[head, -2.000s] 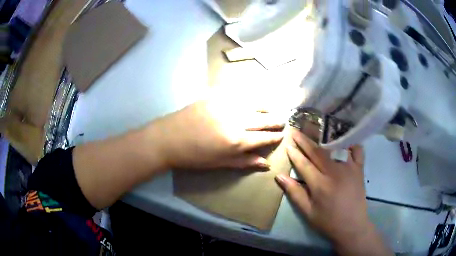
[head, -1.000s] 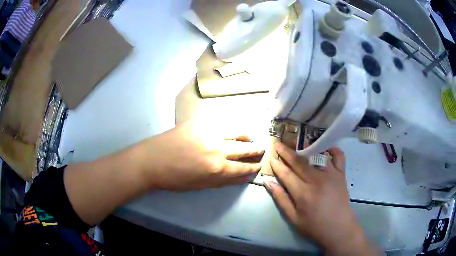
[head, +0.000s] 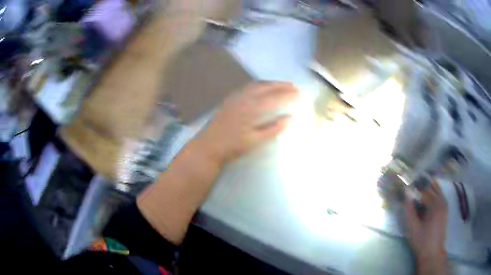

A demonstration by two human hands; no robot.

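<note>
The frame is blurred. My left hand (head: 247, 121) is over the white table beside the brown stack of cut pieces (head: 199, 80); its fingers are apart and I see nothing in them. My right hand (head: 429, 220) is at the foot area (head: 398, 180) of the sewing machine (head: 430, 115), fingertips among small dark parts; whether it holds anything cannot be told. Lamp glare washes out the table left of the needle and hides any fabric there. Brown sewn pieces (head: 350, 45) lie behind the machine head.
The tan side board (head: 124, 91) runs along the left, with shiny clear plastic (head: 145, 156) at its edge. Dark red snips (head: 461, 201) lie right of the needle. The white table's front edge (head: 242, 233) curves below. Blurred cloth heaps stand at upper left.
My view has swung left. My left hand has left the fabric by the needle and moved left to the stack. My right hand stays by the foot, no longer spread flat beside my left.
</note>
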